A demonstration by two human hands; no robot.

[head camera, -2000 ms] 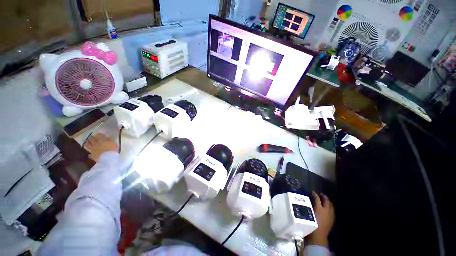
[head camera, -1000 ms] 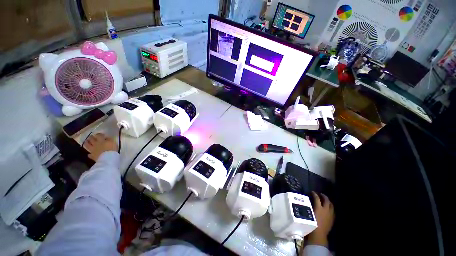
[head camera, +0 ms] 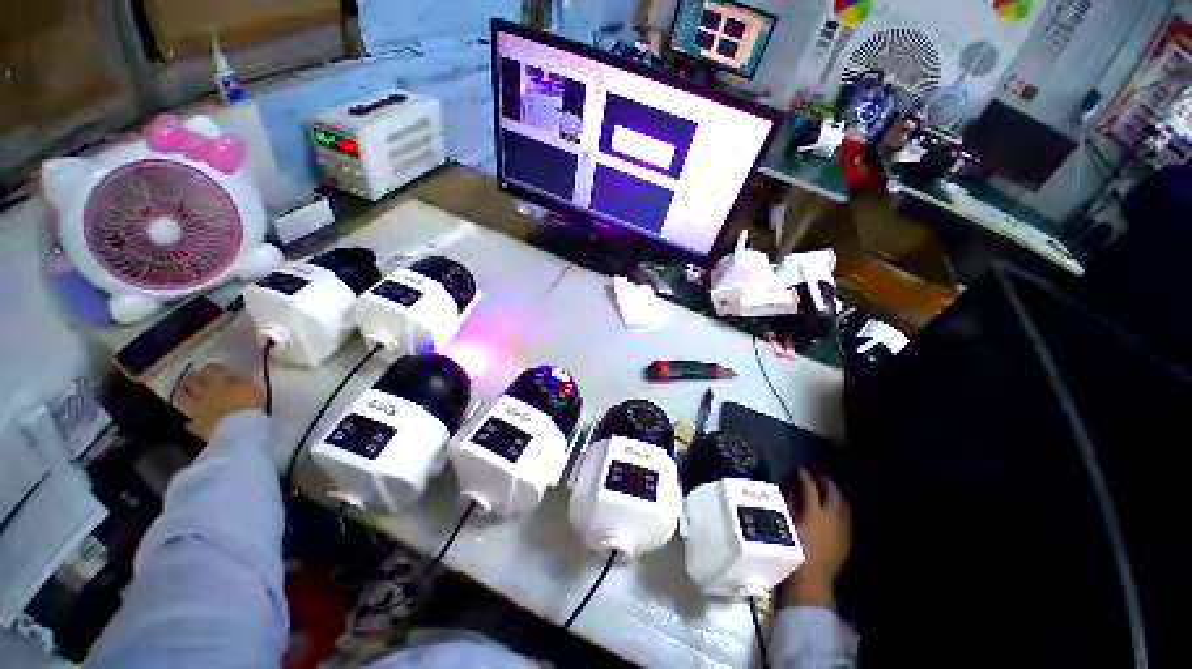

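Several white dome cameras with black heads and black label panels stand in two rows on the pale bench (head camera: 523,588). One in the front row (head camera: 513,451) shows small red and blue lights on its head. The rightmost camera (head camera: 739,529) stands beside my right hand (head camera: 821,529), which lies at the black mouse pad (head camera: 771,442); what is under its palm is hidden. My left hand (head camera: 218,396) rests at the bench's left edge, left of the cameras, its fingers slightly bent and nothing visible in it. Black leads hang from the camera bases over the front edge.
A lit monitor (head camera: 628,144) stands behind the bench. A cat-shaped fan (head camera: 164,225), power supply (head camera: 379,146) and dark flat slab (head camera: 170,333) are at left. A red-black knife (head camera: 690,371) and white parts (head camera: 771,281) lie at right. A large black bin (head camera: 1007,484) fills the right.
The view has shifted, so the bench sits further left in the picture. The strong white glare at a front-row camera is gone; red and blue lights now show on its neighbour. Both hands stay in place.
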